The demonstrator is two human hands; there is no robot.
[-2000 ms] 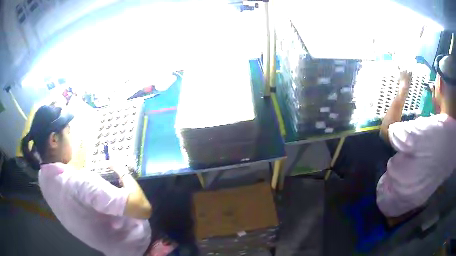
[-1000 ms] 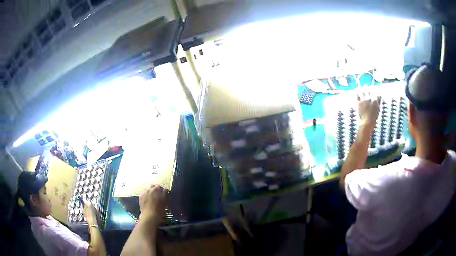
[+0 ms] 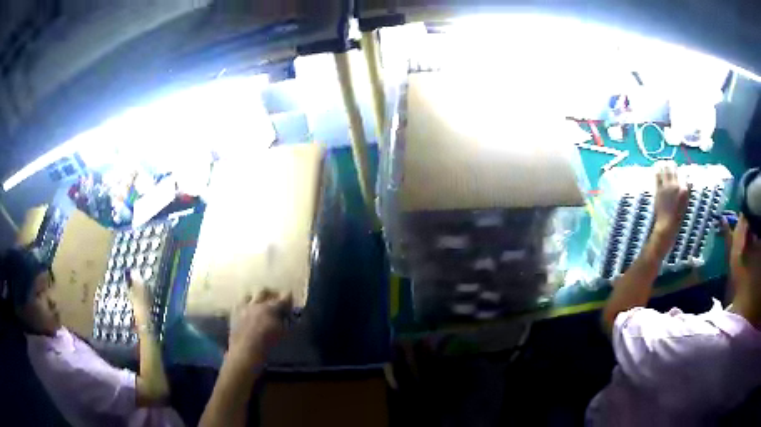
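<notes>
A cardboard-topped stack stands on the green bench, left of the middle. One bare hand of mine, which looks like my left hand, reaches up from the bottom edge. Its fingers are curled at the near edge of the cardboard. The hand is blurred, and I cannot tell whether it grips the edge or only rests on it. A small dark spot shows by the fingertips, too unclear to name. My right hand is not in view.
A taller wrapped tray stack with a cardboard top stands right of the yellow posts. Seated workers in pale pink tops are at the left and right, each with a hand over a parts tray. Brown cardboard lies below the bench.
The view has moved closer and shifted. My hand, absent two seconds ago, came in at the near cardboard stack and is still there. The right worker appears farther right than one second ago.
</notes>
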